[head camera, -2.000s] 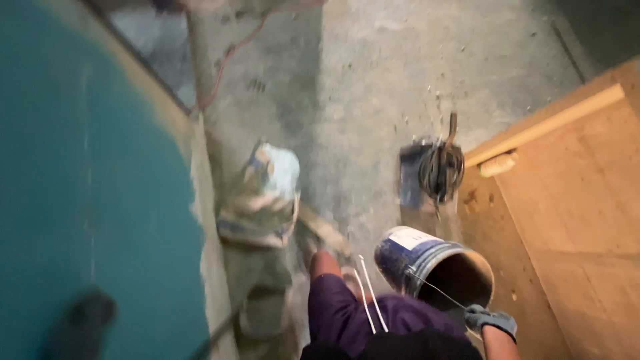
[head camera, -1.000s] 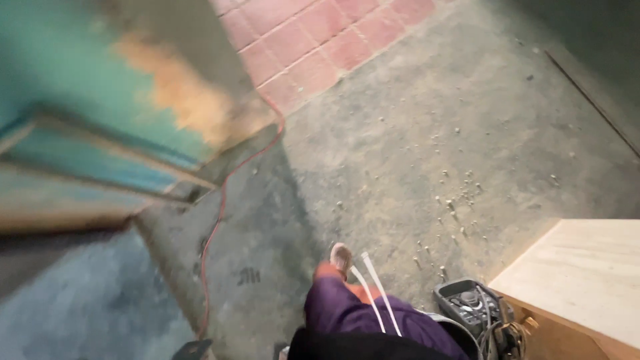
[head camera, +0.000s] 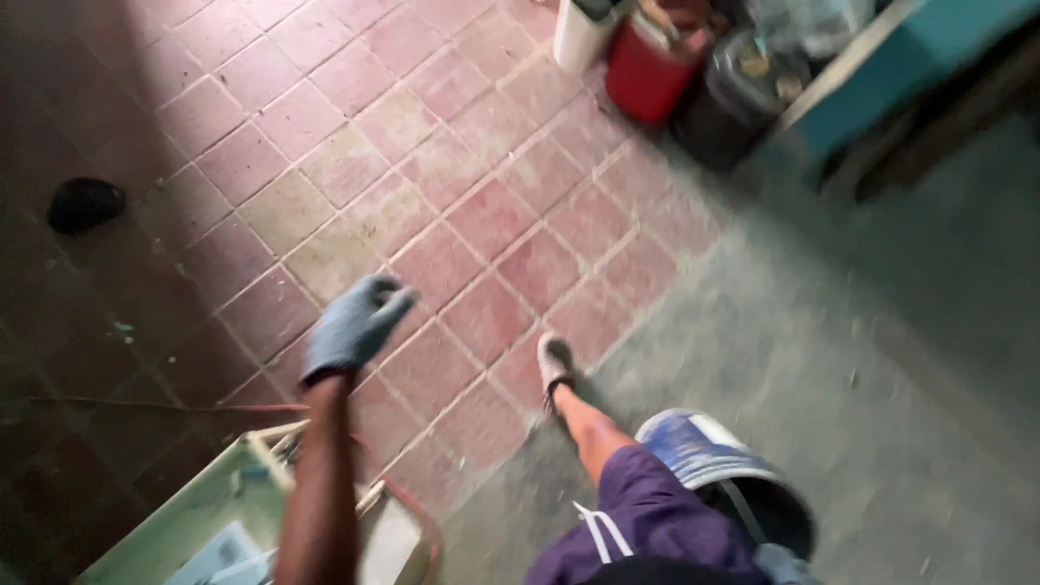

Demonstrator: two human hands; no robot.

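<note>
My left hand (head camera: 357, 325), in a grey work glove, is held out over the red floor tiles with its fingers curled and nothing visible in it. At the bottom right, my right hand (head camera: 782, 562), also gloved, shows only in part at the rim of a blue and white plastic bucket (head camera: 691, 447). The bucket is tilted beside my right thigh, its dark mouth toward me; its inside cannot be made out. My right hand's fingers are mostly hidden.
A green open box or drawer (head camera: 175, 520) with items in it lies at lower left, near a red cord (head camera: 268, 406). A dark object (head camera: 85, 205) rests on the tiles. A red container (head camera: 650, 69) and a black bin (head camera: 727, 106) stand by the teal wall (head camera: 894, 97).
The view has swung from the concrete floor and wooden panel to the tiled floor. My left arm now reaches into view. The bucket is still at my right side.
</note>
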